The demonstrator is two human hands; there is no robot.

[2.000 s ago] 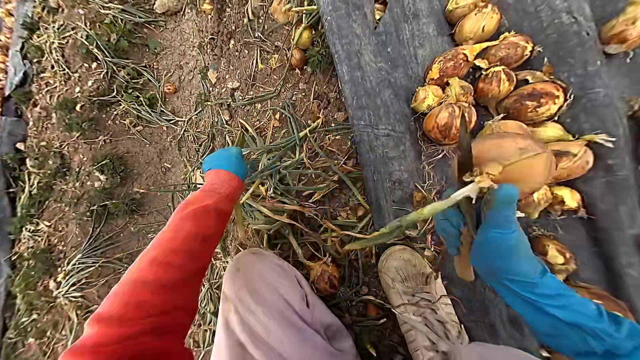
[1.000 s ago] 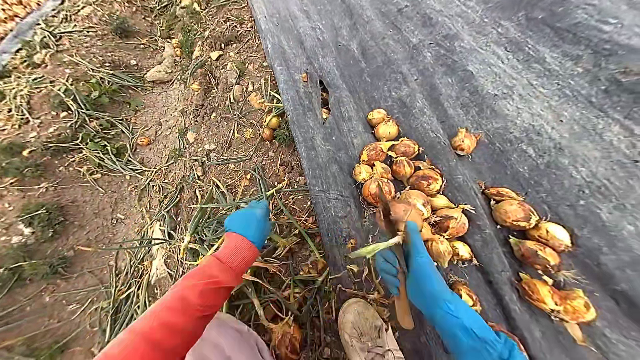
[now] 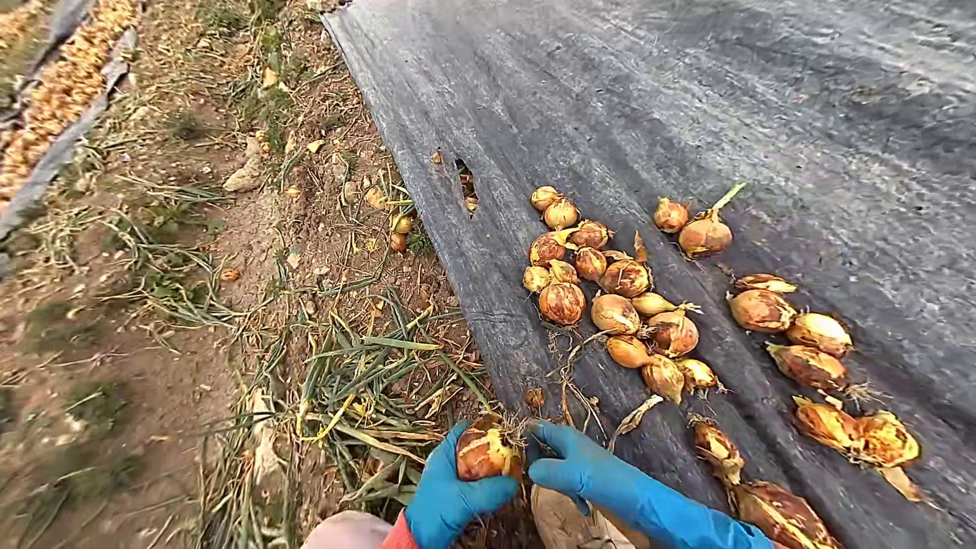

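Observation:
My left hand (image 3: pixel 457 488), in a blue glove with a red sleeve, holds an onion (image 3: pixel 488 450) low in the view, its roots turned to the right. Close beside those roots is my right hand (image 3: pixel 568 465), gloved in blue, with thumb and fingers bent; whether it grips anything is hard to tell. The knife seen earlier does not show clearly. Harvested onions (image 3: pixel 614 314) lie in a cluster on the dark ground sheet, and an onion with a short green stem (image 3: pixel 705 232) rests farther back.
Another row of onions (image 3: pixel 810 366) lies on the sheet (image 3: pixel 686 99) at right. Cut green leaves (image 3: pixel 366 381) cover the soil left of the sheet edge. The sheet has a torn hole (image 3: pixel 465 183). My shoe (image 3: pixel 568 522) is below my hands.
My left hand, on the leaves before, now has an onion and is beside my right hand. The green-stemmed onion now lies on the sheet, where none showed a second ago. The view has shifted.

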